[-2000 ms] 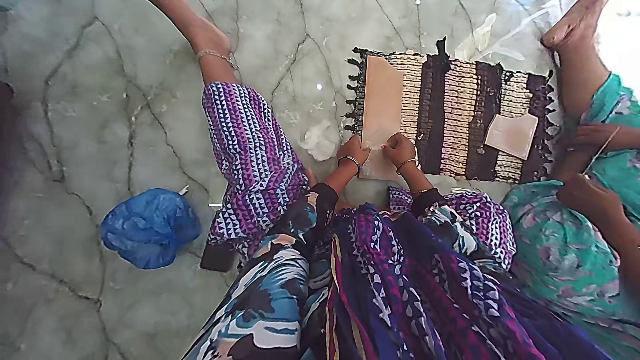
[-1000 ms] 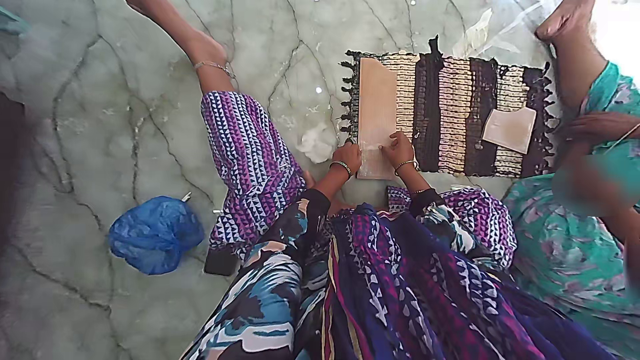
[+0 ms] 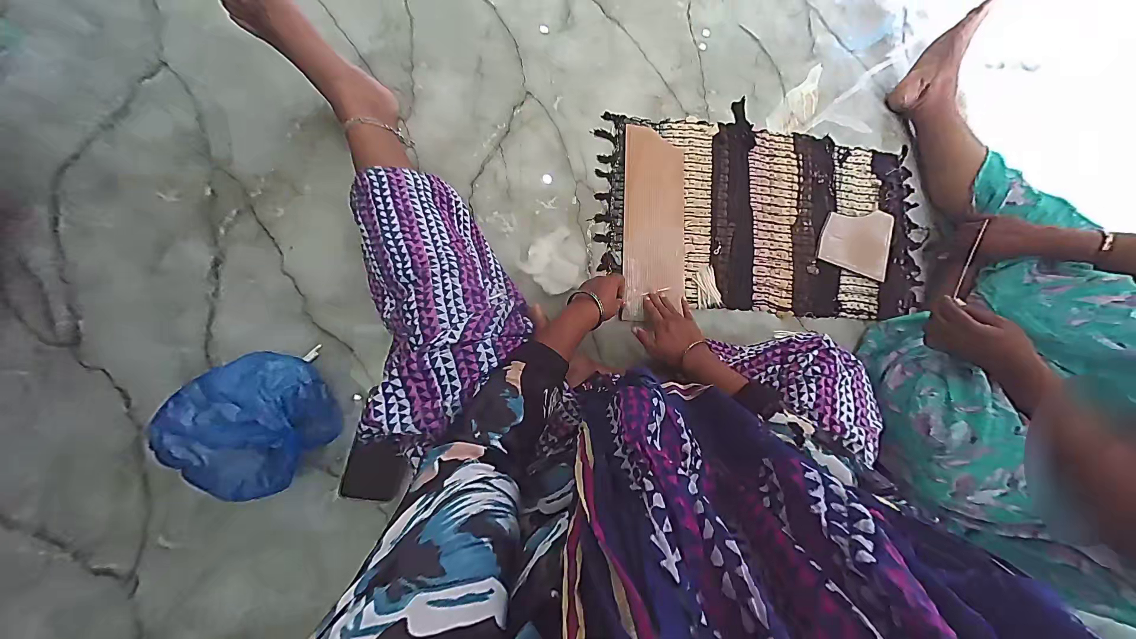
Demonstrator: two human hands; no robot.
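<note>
A flat tan board (image 3: 655,204) lies lengthwise on the left part of a striped woven mat (image 3: 732,213) with a dark fringe. My left hand (image 3: 603,297) grips the board's near left corner. My right hand (image 3: 667,327) rests with its fingers spread on the near end of the board, where a small pale strip (image 3: 657,291) lies by the fingertips. Just right of the board, a small bundle of white sticks or threads (image 3: 707,288) is on the mat. A smaller pale flat piece (image 3: 856,244) lies on the mat's right part.
A blue plastic bag (image 3: 244,426) and a dark phone (image 3: 373,469) are on the marble-patterned floor at left. White fluff (image 3: 555,260) lies left of the mat. At right sits another person, whose hand (image 3: 990,342) holds a thin stick. Clear plastic (image 3: 803,102) lies beyond the mat.
My right hand's fingers have flattened and spread on the board's near end. The white bundle shows beside the board now. The other person's hands have shifted.
</note>
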